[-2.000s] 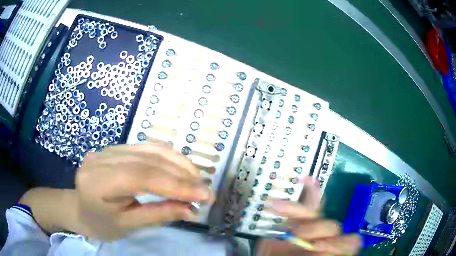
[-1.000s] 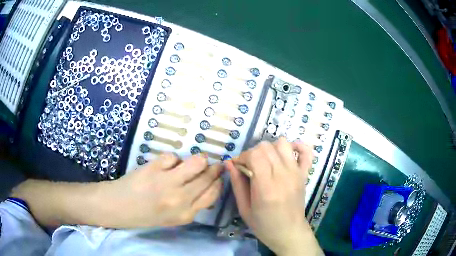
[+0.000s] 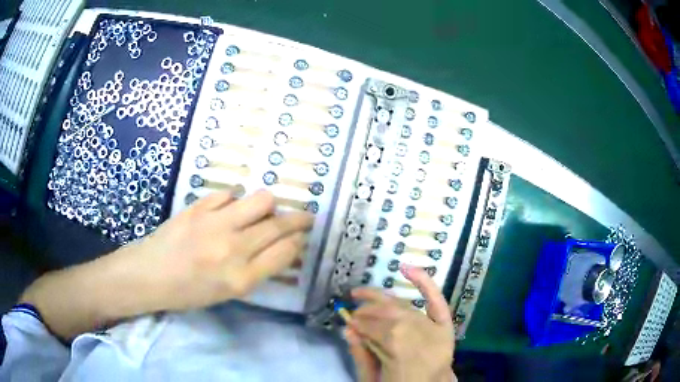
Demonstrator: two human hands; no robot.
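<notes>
My right hand holds a small brush with a yellow handle; its blue end is at the lower part of a grey bar fixture. The bar lies across a white slotted tray with rows of round-headed parts in its slots. My left hand rests over the tray's lower middle, left of the bar, with fingers bent; its fingertips cover some slots, and whether it holds a small part is hidden. A second bar fixture lies at the tray's right side.
A dark tray of loose metal rings is at the left, with a cream slotted tray beyond it. A blue bin with a round metal pot stands at the right beside a ring pile. A green conveyor runs behind.
My hands were together at the tray's middle one second ago. My right hand has since moved down and slightly right with the brush; my left hand has moved slightly left. The whole view has shifted a little.
</notes>
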